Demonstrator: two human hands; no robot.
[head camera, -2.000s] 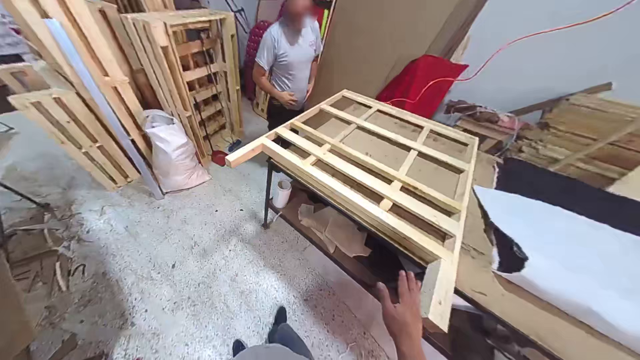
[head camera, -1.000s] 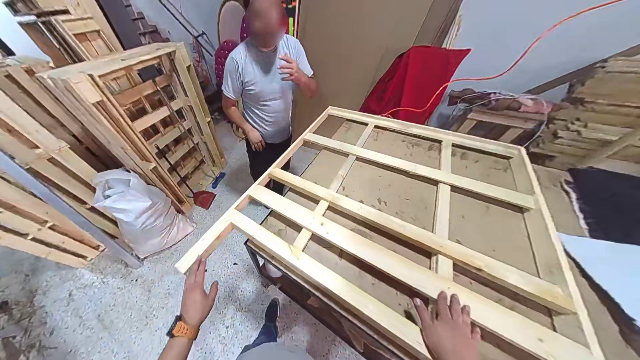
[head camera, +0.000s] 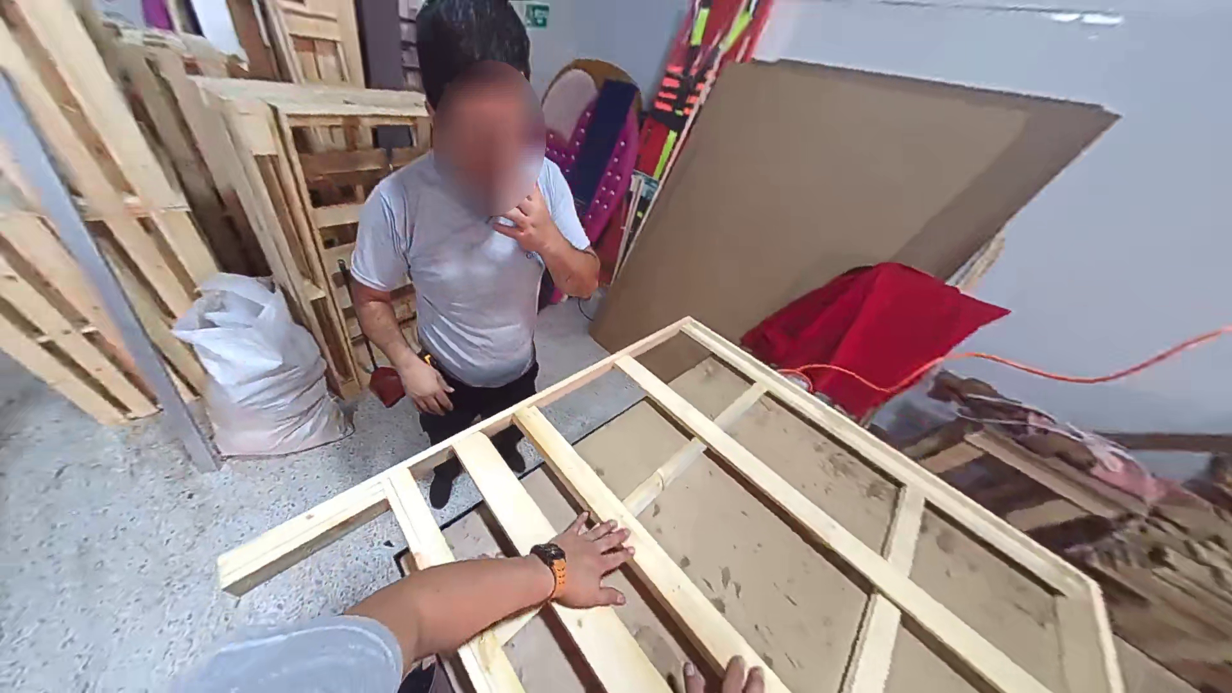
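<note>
A slatted frame of pale wood (head camera: 770, 510) lies on a work table covered with brown board (head camera: 597, 452). My left hand (head camera: 589, 561), with an orange-banded watch at the wrist, rests palm down across two of its slats, fingers spread, gripping nothing. Only the fingertips of my right hand (head camera: 724, 678) show at the bottom edge, against a slat; the rest of that hand is out of view. One corner of the frame (head camera: 298, 534) juts out past the table's edge on the left.
Across the frame stands a person in a grey T-shirt (head camera: 472, 279), one hand raised near the chin. Wooden pallet-like frames (head camera: 337, 212) and a white sack (head camera: 260, 366) are at left. A large brown board (head camera: 818, 183), red cloth (head camera: 866, 327) and orange cord (head camera: 1039, 373) lie beyond.
My left hand has moved from the frame's outer corner onto the middle slats. My right hand has dropped mostly out of view. The other person's raised hand is now closer to the chin.
</note>
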